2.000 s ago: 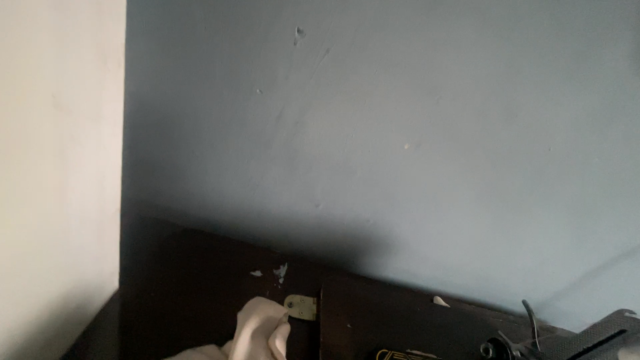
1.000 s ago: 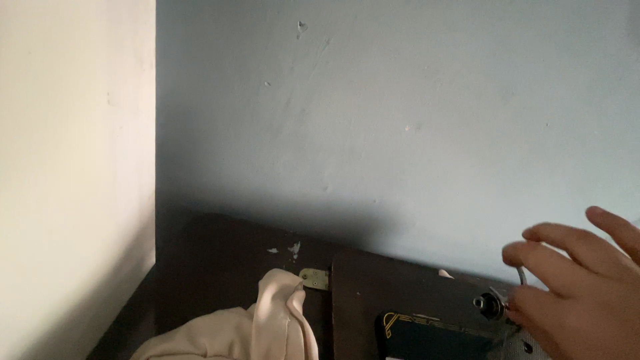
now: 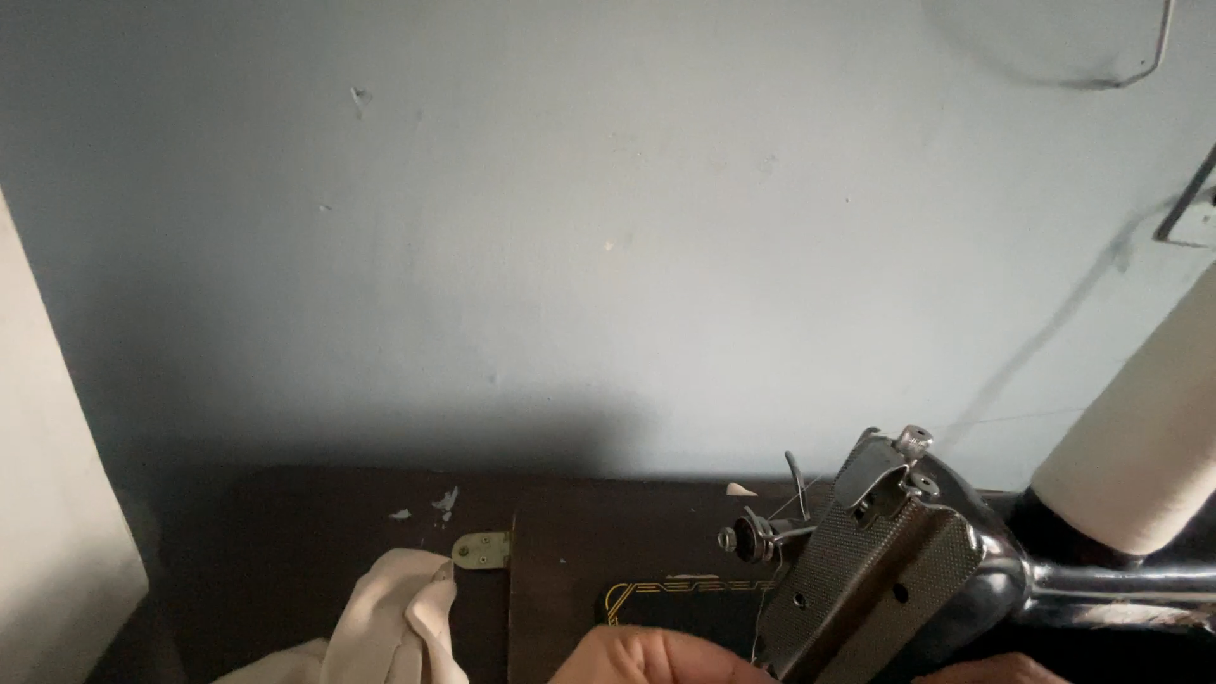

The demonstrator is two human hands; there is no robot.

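Note:
The metal head of a sewing machine (image 3: 874, 551) tilts at the lower right, its thread tension knob (image 3: 746, 539) on its left side. A thin thread runs by the knob and down the faceplate. My left hand (image 3: 655, 655) is at the bottom edge, close to the lower end of the faceplate; its fingertips are cut off or hidden. Only a small part of my right hand (image 3: 993, 670) shows at the bottom, just right of the machine head. What either hand holds cannot be seen. Pale fabric (image 3: 394, 617) lies bunched on the dark table (image 3: 256, 541), left of the machine.
A large white thread cone (image 3: 1130, 427) stands behind the machine arm at the right. A metal hinge plate (image 3: 483, 550) is set in the table. The blue-grey wall (image 3: 570, 285) rises behind, with a switch plate (image 3: 1197, 214) at the right edge and a pale surface (image 3: 57, 494) at the left.
The view has swung right, bringing the machine head and thread cone into sight. A hand that was raised by the tension knob is no longer there; both hands are now low at the bottom edge.

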